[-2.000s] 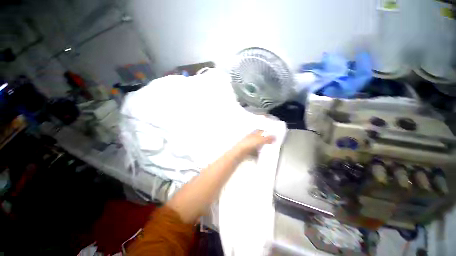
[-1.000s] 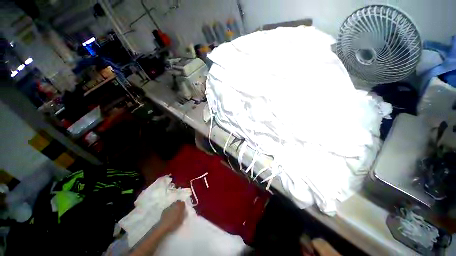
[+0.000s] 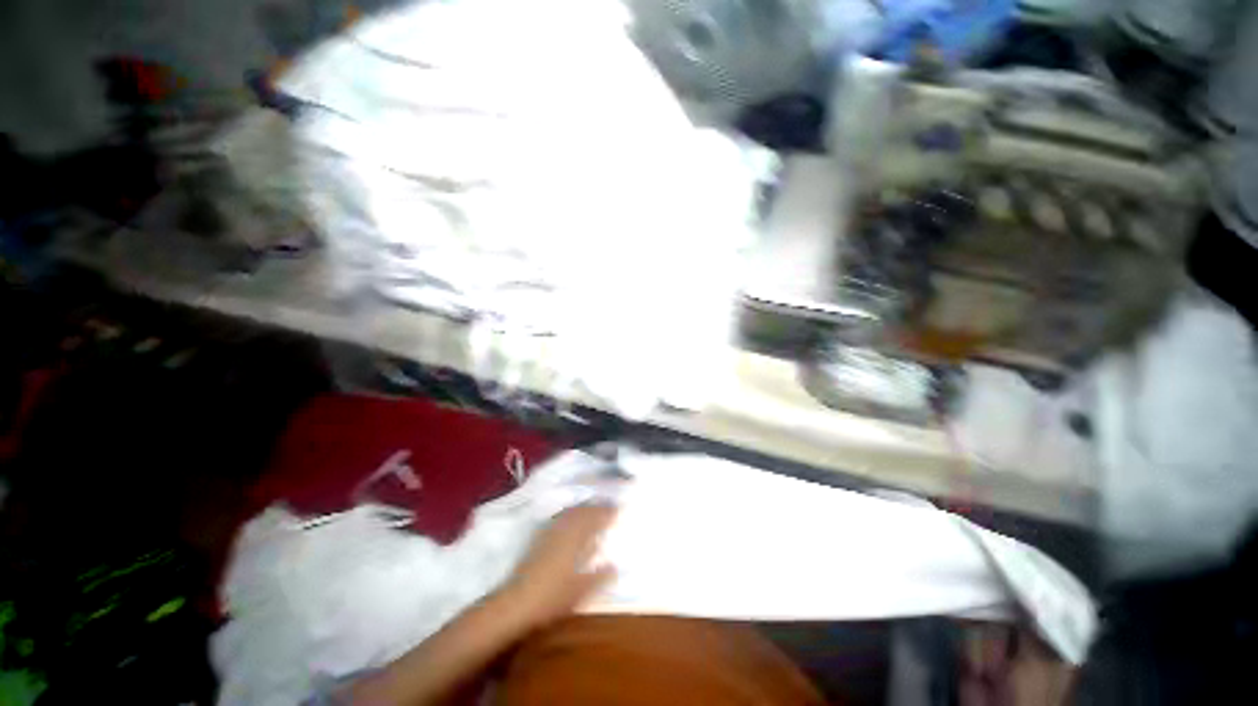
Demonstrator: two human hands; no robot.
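Observation:
A white garment piece [image 3: 814, 538] lies stretched across the lap, in front of the table edge. My left hand [image 3: 566, 555] is at its left part, with the fingers curled on the cloth; blur hides the exact grip. More crumpled white cloth [image 3: 331, 593] lies left of and under my left forearm. My right hand [image 3: 1014, 673] is at the bottom edge, below the right end of the piece, blurred and partly cut off. Its fingers and anything in them cannot be made out.
A big white garment pile [image 3: 538, 207] stands on the table [image 3: 814, 435], with strips at its front edge. The overlock machine [image 3: 1021, 221] is at the right, a tray of white trimmings [image 3: 876, 379] below it. Red cloth [image 3: 359, 448] hangs below. Another white heap [image 3: 1186, 428] is far right.
The view has swung back right towards the machine. My left hand has gone from the pile to the white cloth at the lap. The piece now lies spread rightward over the lap.

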